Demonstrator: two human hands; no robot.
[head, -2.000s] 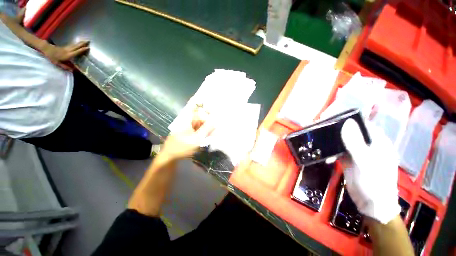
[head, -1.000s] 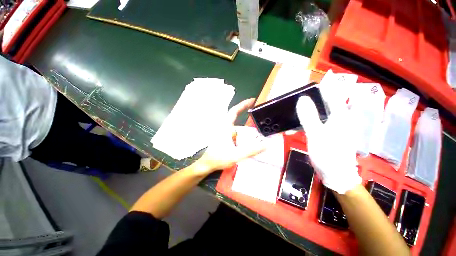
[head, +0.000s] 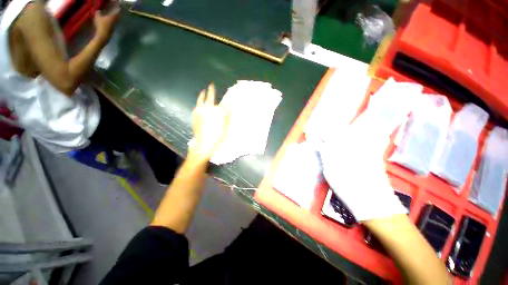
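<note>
My left hand (head: pixel 210 125), bare and slightly blurred, is over the left edge of the stack of white sleeves (head: pixel 248 114), fingers apart. My right hand (head: pixel 359 172), in a white glove, is over the left part of the red tray (head: pixel 281 203); its fingers blend with the white sleeves and what they hold cannot be told. A white sleeve with a greyish shape (head: pixel 298 172) lies in the tray's near-left pocket, beside the glove. Glossy dark units (head: pixel 467 245) lie in the near row, one partly under my right hand. Filled sleeves (head: pixel 424 136) lie in the far row.
Stacked red trays (head: pixel 457 44) stand behind the tray. A metal post (head: pixel 302 25) and crumpled clear plastic (head: pixel 374 25) are at the back. A dark board with a yellowish edge (head: pixel 211 33) lies on the green bench (head: pixel 167 72). A person (head: pixel 53 83) is at the left.
The unit held in my right hand is no longer visible. My left hand has moved from the tray's edge back to the sleeve stack. The person at the left has raised an arm.
</note>
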